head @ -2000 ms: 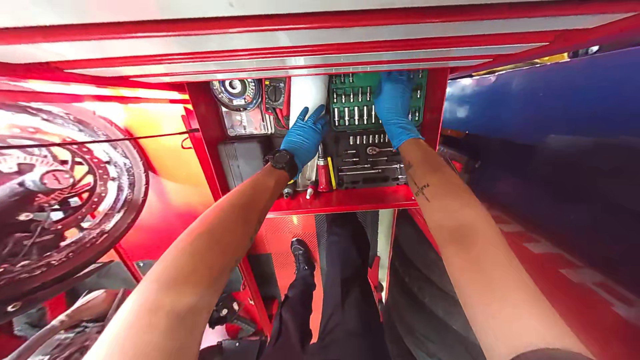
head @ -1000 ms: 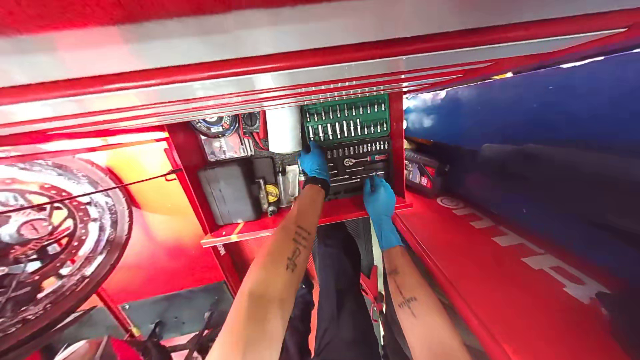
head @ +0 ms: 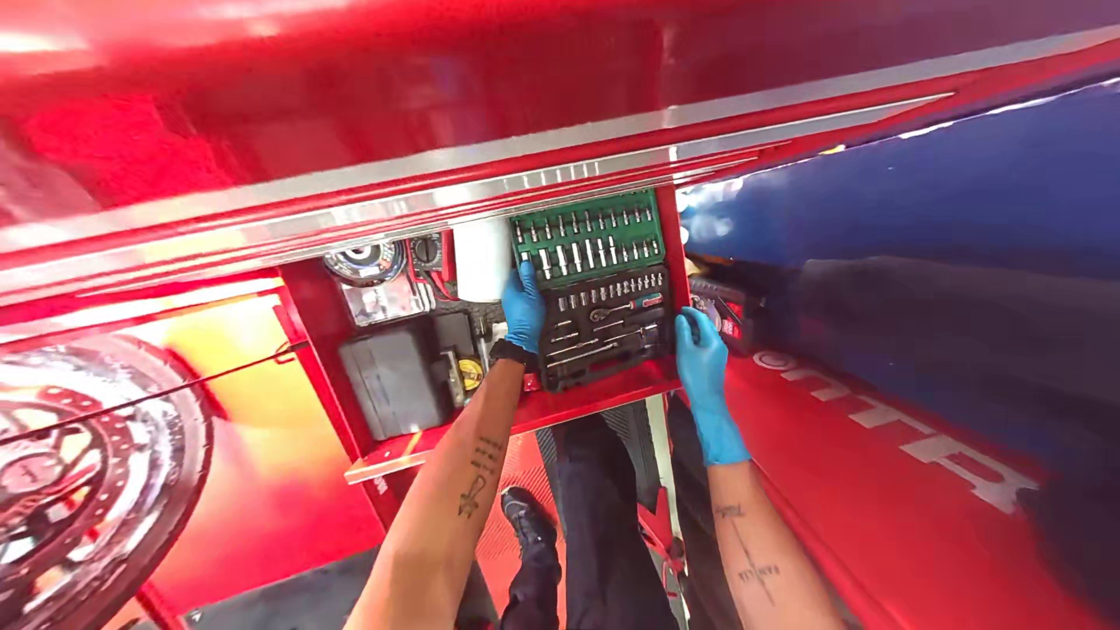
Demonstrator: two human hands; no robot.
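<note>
My left hand [head: 525,308], in a blue glove, lies along the left edge of the open socket set, its fingertips by the seam between the green socket tray [head: 588,234] and the black lower tray [head: 604,328]. Rows of sockets fill the green part. In the black part sit small sockets, a ratchet handle [head: 626,307] and several bars. Whether the left fingers grip the case cannot be told. My right hand [head: 700,350], also gloved in blue, is just outside the drawer's right wall, fingers curled, with nothing plainly seen in it.
The red drawer [head: 604,395] also holds a black case [head: 394,381], a multimeter [head: 426,252], a white cylindrical container [head: 482,260], a yellow tape measure [head: 471,374] and a round disc [head: 366,260]. A wheel [head: 79,481] is at far left. A red panel with white lettering [head: 884,464] runs along the right.
My right hand has moved from the green tray to the black tray's front, then right, past the drawer wall. My left hand has shifted from the white container to the socket set's left edge.
</note>
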